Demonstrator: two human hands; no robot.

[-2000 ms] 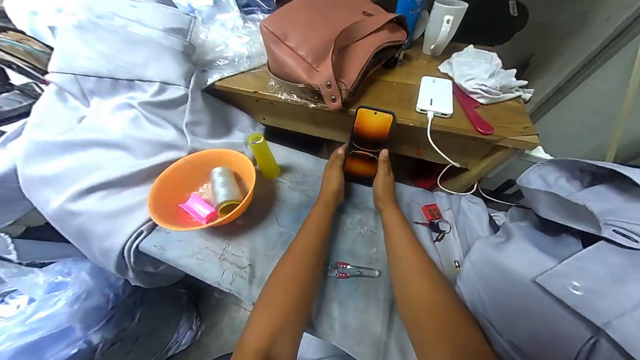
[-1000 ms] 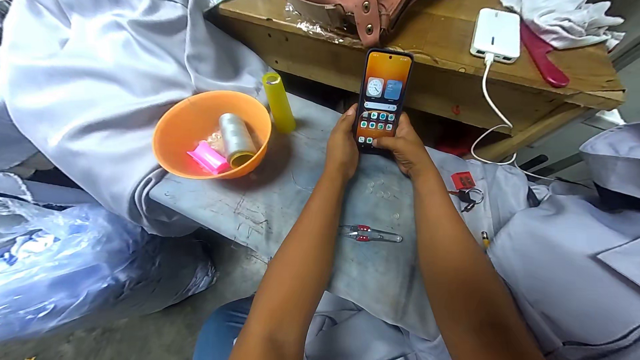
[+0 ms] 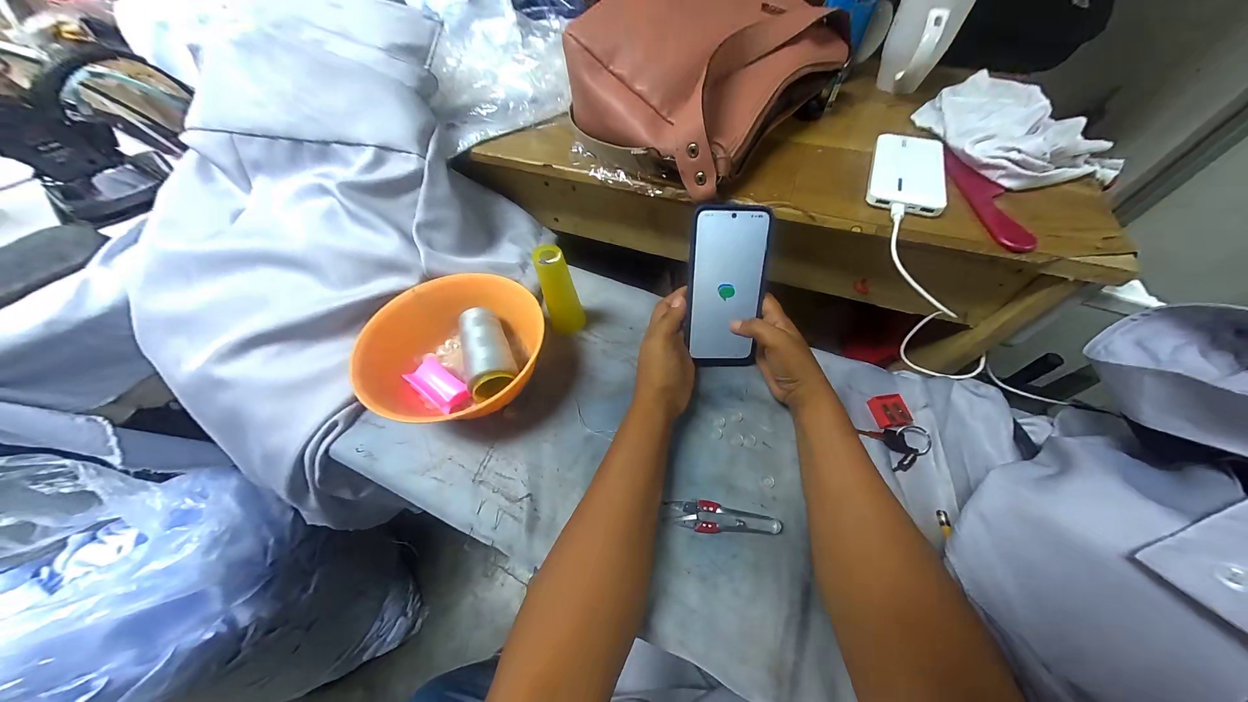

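Note:
A smartphone [image 3: 729, 283] with a lit, pale screen is held upright between both hands. My left hand [image 3: 667, 353] grips its left edge, and my right hand [image 3: 780, 351] holds the right edge with the thumb over the lower screen. Below the hands, thread snips [image 3: 721, 519] with red parts lie on the grey cloth-covered surface [image 3: 721, 604], near several small clear buttons [image 3: 741, 432]. To the left, an orange plastic bowl [image 3: 375, 375] holds a cone of grey thread [image 3: 485, 343] and a pink object [image 3: 439, 383]. A yellow tube [image 3: 559, 291] stands beside the bowl.
A wooden shelf [image 3: 809, 200] behind bears a brown leather bag [image 3: 673, 78], a white power bank [image 3: 907, 174] with a cable, a pink-handled item [image 3: 999, 214] and white cloth [image 3: 1014, 127]. Keys [image 3: 909, 444] lie right. Grey garments [image 3: 292, 244] flank both sides.
The phone's screen has gone from an orange picture, through a home screen with icons, to a pale screen with one green and blue symbol. The right thumb has moved onto the screen.

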